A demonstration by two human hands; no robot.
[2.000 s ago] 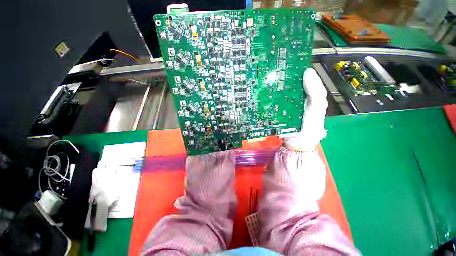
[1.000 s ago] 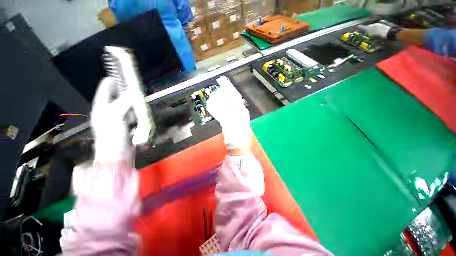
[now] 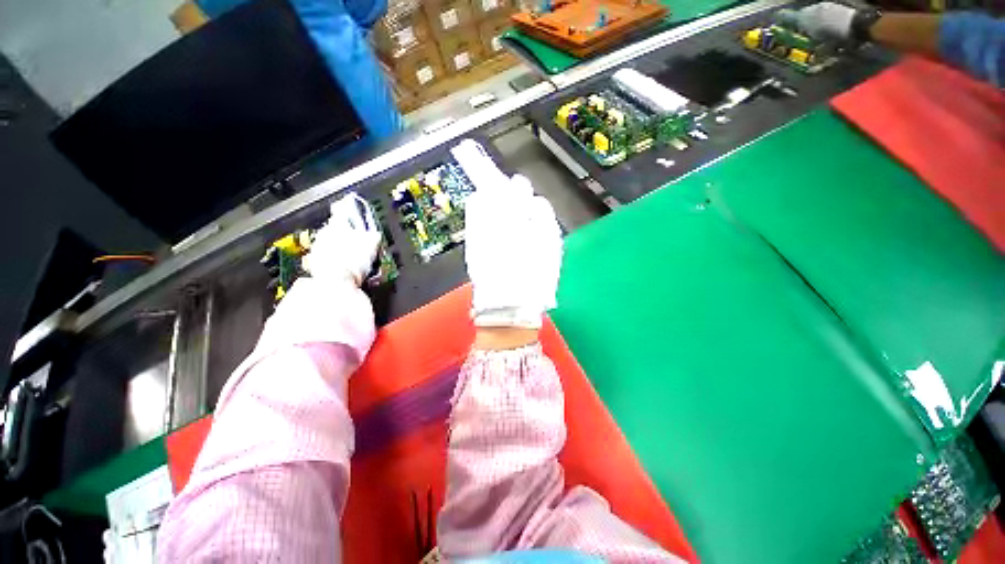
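My left hand (image 3: 344,245), in a white glove, is on a green circuit board (image 3: 289,256) with yellow parts, which lies on the black carrier at the left; its fingers are at the board's pale block. My right hand (image 3: 514,248), also gloved, is at the right edge of a second circuit board (image 3: 432,207) beside it, with yellow and blue parts and a long white block. The glove covers that board's right side, and the right fingertips are hidden, so its grip cannot be told.
The conveyor holds another board (image 3: 617,130) in a black carrier. A person's gloved hand (image 3: 827,20) is at a far board. A blank monitor (image 3: 209,116) stands at the back left. Red mat (image 3: 617,463) and green mat (image 3: 705,331) lie in front; tweezers-like prongs (image 3: 422,518) are near me.
The board that both hands held up, then my left hand alone, is now down on the carrier at the left. My left hand has moved down and right; my right hand stays by the second board.
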